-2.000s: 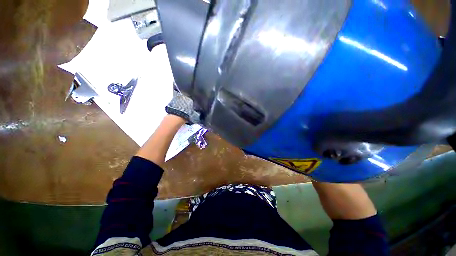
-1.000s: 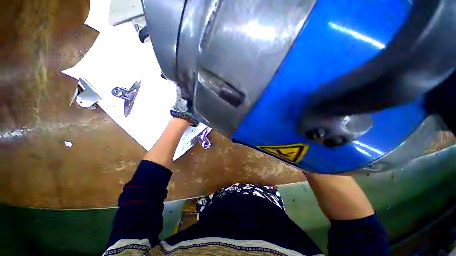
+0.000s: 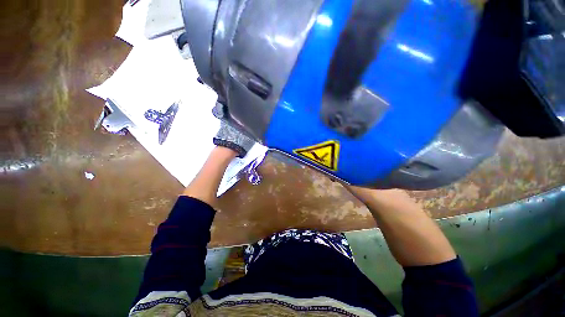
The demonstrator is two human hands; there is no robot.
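Observation:
The cutting machine (image 3: 372,93), a grey metal motor with a blue band and yellow warning triangle, fills the upper middle and right. My left hand (image 3: 234,136) wears a grey mesh glove with a dark cuff. It lies on the white fabric lay (image 3: 148,80) at the machine's left side; its fingers are hidden behind the motor. My right forearm reaches under the machine from below; the right hand is hidden behind the motor. The knife and base plate cannot be made out.
Silver clamps sit on the lay (image 3: 163,119), at its left edge (image 3: 116,120) and near my left wrist (image 3: 253,172). A flat grey bar (image 3: 165,17) lies at the top. A white scrap (image 3: 89,176) is on the brown table (image 3: 56,210). Green floor shows below.
The motor has turned and shifted left in the picture, and its handle now stands more upright. My right forearm has moved left. My left hand has shifted slightly relative to the motor, showing more glove.

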